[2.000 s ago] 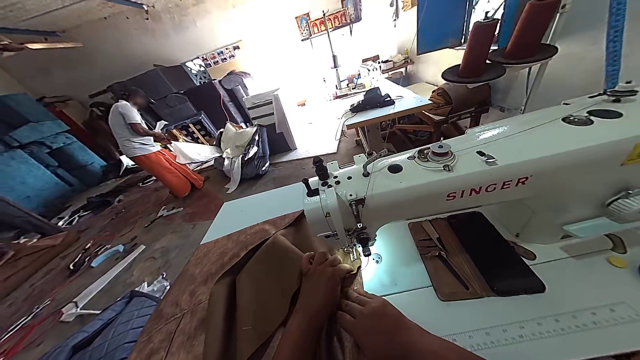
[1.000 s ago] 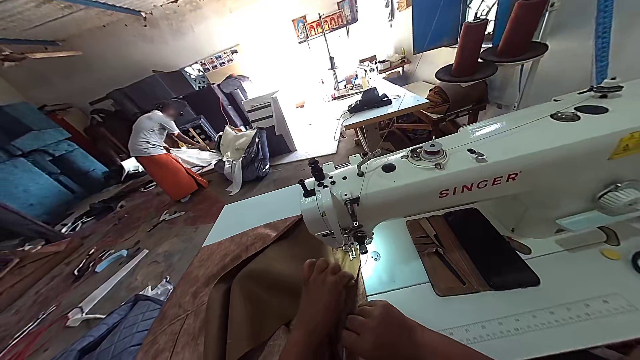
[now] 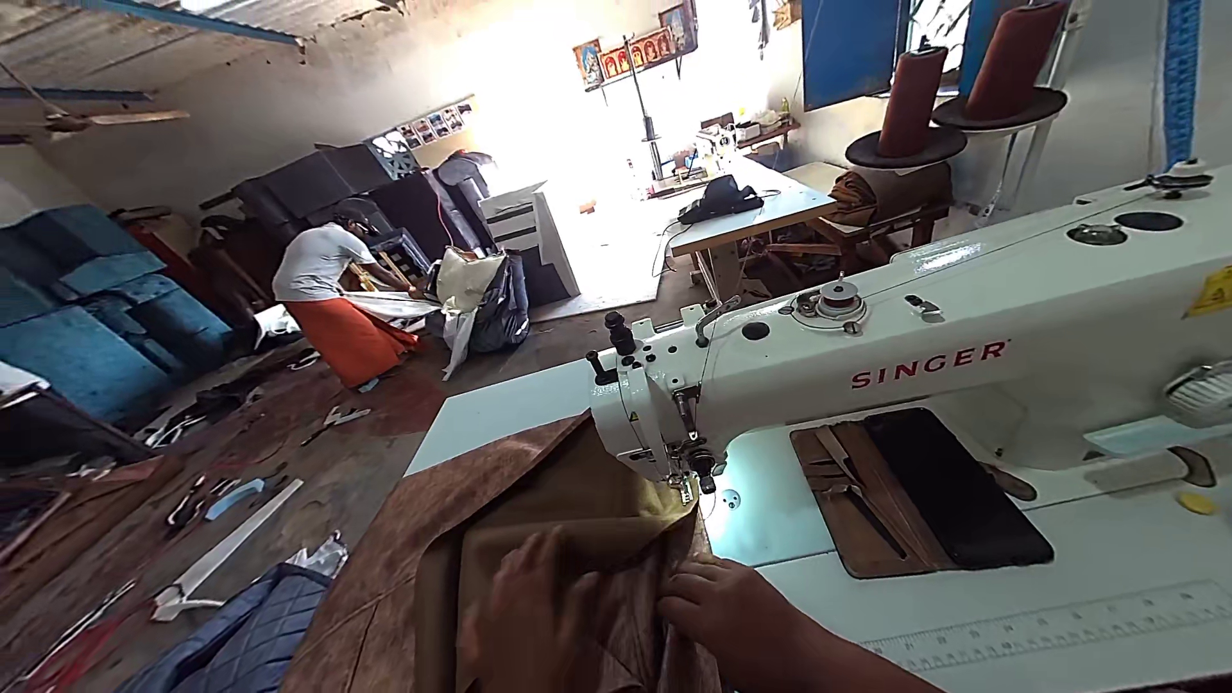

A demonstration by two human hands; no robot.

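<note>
A white Singer sewing machine (image 3: 924, 356) stands over brown leather-like material (image 3: 385, 568), whose olive-brown reverse side (image 3: 577, 481) is folded up at the left of the presser foot (image 3: 685, 489). The material's edge lies under or right by the foot; the needle tip is too small to make out. Blurred, my left hand (image 3: 529, 611) rests on the folded material below the foot, fingers spread. My right hand (image 3: 712, 602) has its fingers curled on the material's right edge, near the front of the machine bed, seemingly pinching it.
On the machine bed lie a brown case with a dark phone-like slab (image 3: 953, 491), small tools (image 3: 866, 510) and a clear ruler (image 3: 1049, 626). Thread cones (image 3: 910, 106) stand behind. Blue quilted fabric (image 3: 260, 626) is at lower left. A person (image 3: 337, 289) bends over white material across the room.
My left hand has moved away from the presser foot, toward me and to the left. My right hand stays at the material's right edge. The other person has bent lower.
</note>
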